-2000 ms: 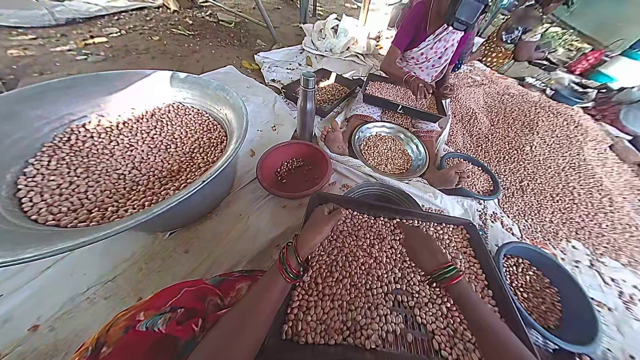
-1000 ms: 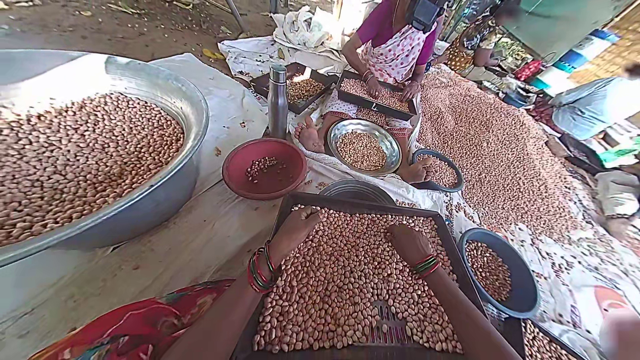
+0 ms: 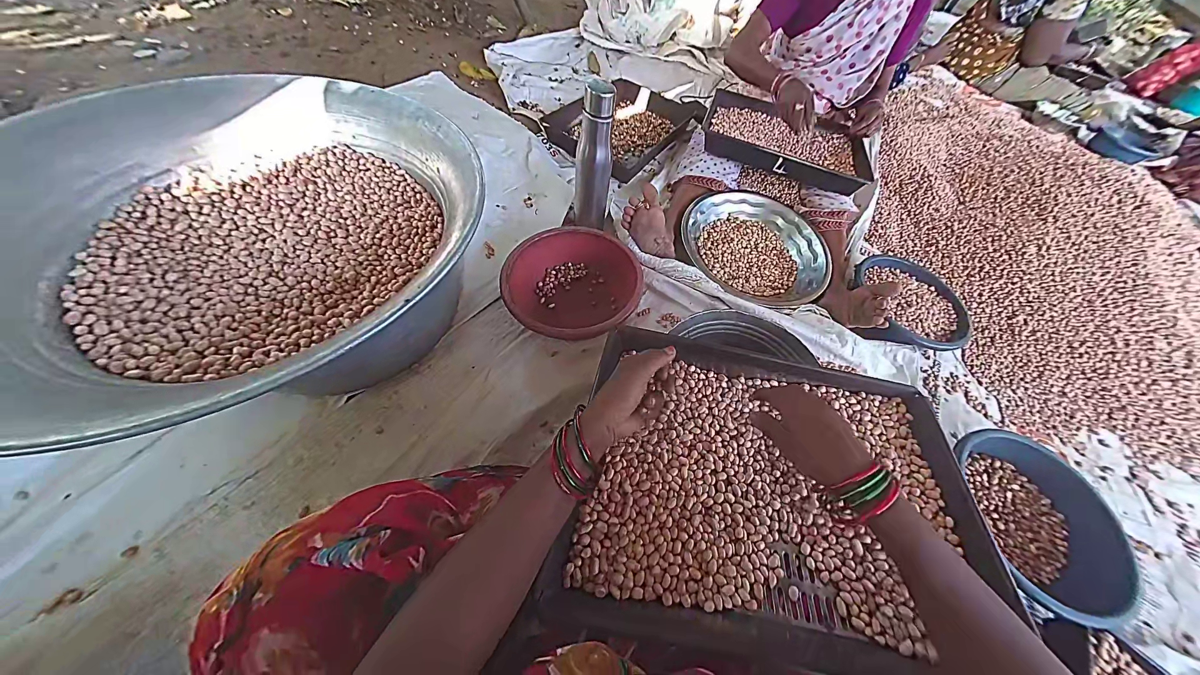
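Observation:
A dark rectangular tray with a slotted bottom (image 3: 949,469) lies before me, spread with shelled peanuts (image 3: 694,497); some slots show near its front edge. My left hand (image 3: 637,394) is at the tray's upper left corner, fingers curled over the nuts by the rim; whether it grips anything is unclear. My right hand (image 3: 811,431) rests palm down on the peanuts at the upper middle, its fingers partly bent and their undersides hidden. Bangles circle both wrists. Just beyond the tray sits a grey round basin (image 3: 745,328), partly hidden by it.
A large metal basin (image 3: 412,347) of peanuts stands left. Ahead are a red bowl (image 3: 572,323), a steel bottle (image 3: 593,155) and a steel dish (image 3: 811,253). Blue-grey tubs (image 3: 1092,525) and a peanut heap (image 3: 1078,244) lie right. Another person (image 3: 834,47) sits opposite, hands at a tray.
Since two seconds ago, my right hand has shifted its place over the peanuts, and its fingers now show more spread. My left hand stays at the tray's upper left.

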